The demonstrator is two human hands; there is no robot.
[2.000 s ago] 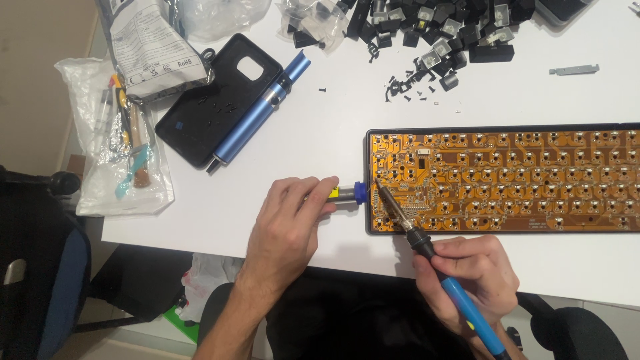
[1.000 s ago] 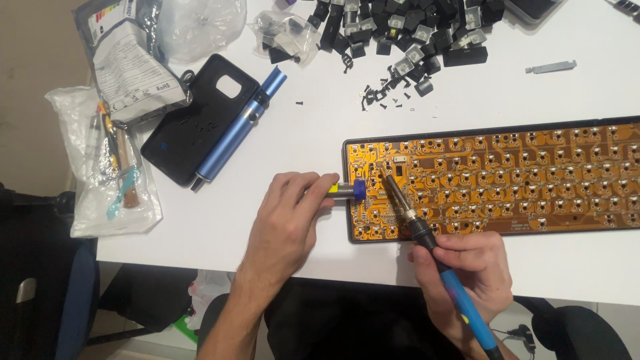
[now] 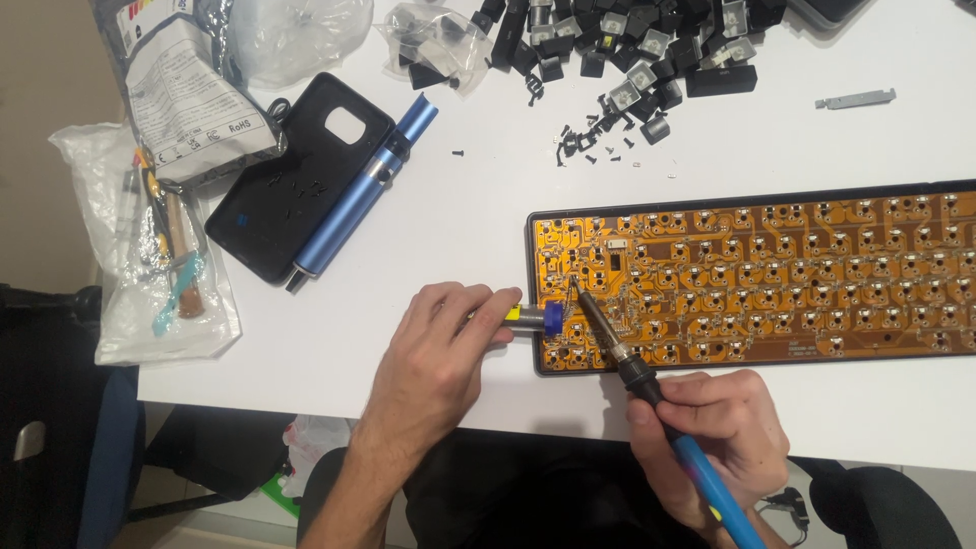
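Note:
My left hand (image 3: 450, 343) is closed around a tube of solder wire (image 3: 526, 316) with a blue cap, which lies over the left edge of an orange keyboard circuit board (image 3: 762, 278) in a black frame. A thin strand of solder rises from the cap end. My right hand (image 3: 713, 438) grips a blue soldering iron (image 3: 637, 374) by its black collar. The iron's tip points up and left, at the solder joints in the left part of the board, close to the strand. Whether the tip touches a joint cannot be told.
A blue desoldering pump (image 3: 366, 194) rests on a black phone case (image 3: 267, 198). Plastic bags (image 3: 164, 252) lie at the left. Black keycaps (image 3: 671, 46) and small screws (image 3: 610, 152) are scattered at the top. A grey metal strip (image 3: 855, 99) lies at the upper right.
Against the board, the iron's tip has shifted a little since the earliest frame. Both hands keep hold of the same tools. The view has moved slightly.

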